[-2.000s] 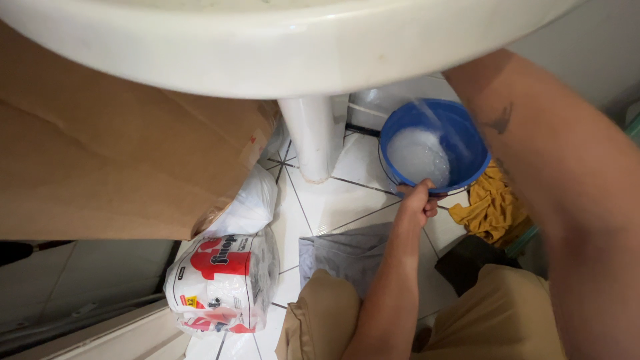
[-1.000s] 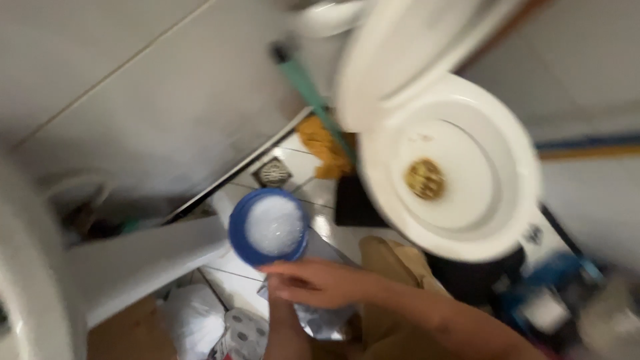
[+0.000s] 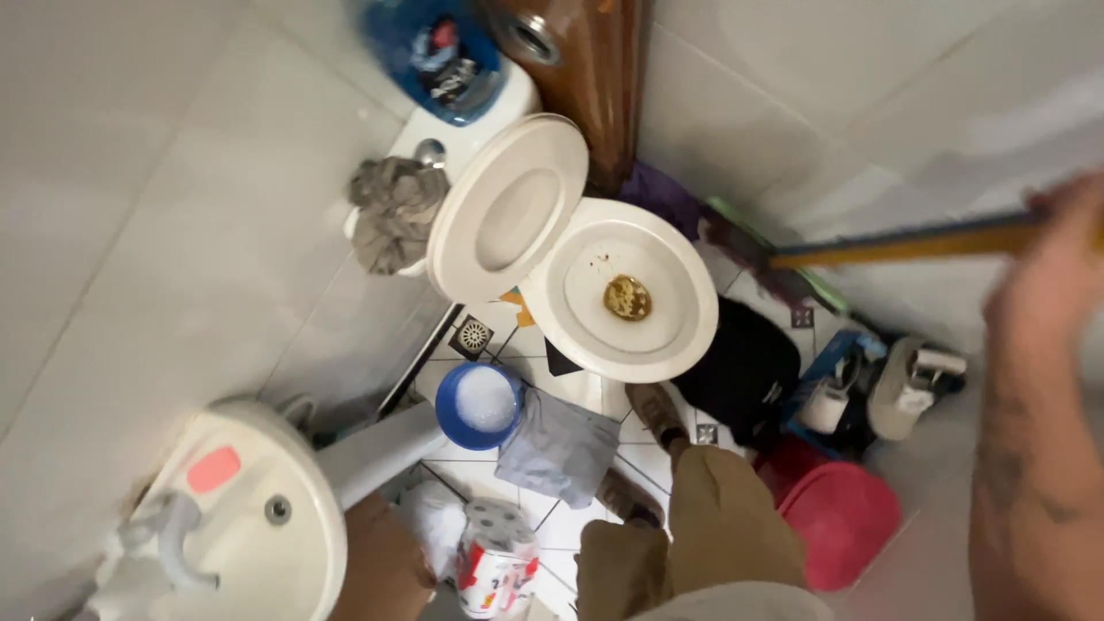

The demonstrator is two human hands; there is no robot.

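At the right edge, my right hand, blurred, is closed around a long yellow and blue handle. The handle runs left toward a dark head with a green edge by the wall. My left hand is out of view. A white toilet bowl stands open, its lid raised, with yellow-brown matter in the bottom. Below and left of it, a blue bucket of foamy liquid rests on the floor beside a grey cloth.
A sink and its pedestal stand at lower left, near wrapped paper rolls. A grey cloth and blue pack lie on the tank. A red bin and black cloth or bag are at right.
The view has swung widely. My hands have left the blue bucket, where both were about a second ago, and my right hand now holds the handle.
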